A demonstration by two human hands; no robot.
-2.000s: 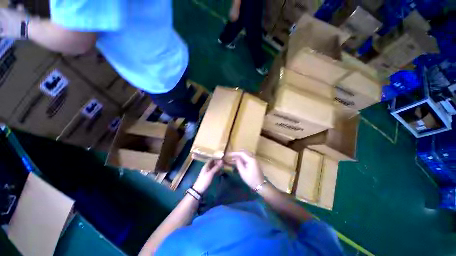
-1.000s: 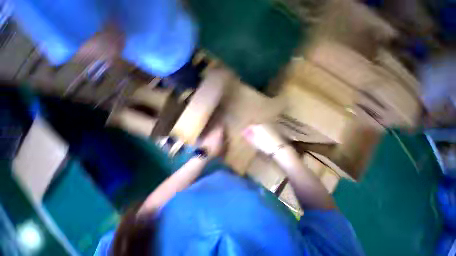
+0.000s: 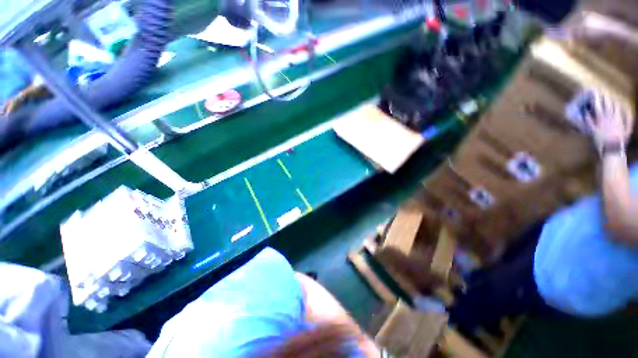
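A stack of white retail boxes (image 3: 126, 241), with tabs along the near edge, stands at the left on the green bench (image 3: 227, 213). A loose brown cardboard sheet (image 3: 380, 138) lies farther along the bench. My blue sleeve and part of a bare forearm show at the bottom centre. Neither my left hand nor my right hand is in the picture; the forearm is cut off by the bottom edge. What the hands hold cannot be seen.
Stacked brown cartons (image 3: 490, 143) with white labels stand at the right; a person's hand (image 3: 610, 122) touches them. An open carton (image 3: 402, 234) and pale slats are low right of centre. A pale sleeve (image 3: 42, 314) is at lower left. A metal-edged line and ribbed duct (image 3: 150, 63) lie beyond the bench.
The view has swung left from the floor cartons to the bench. My hands, seen earlier at a brown carton, have left the picture. The white box stack has come into view.
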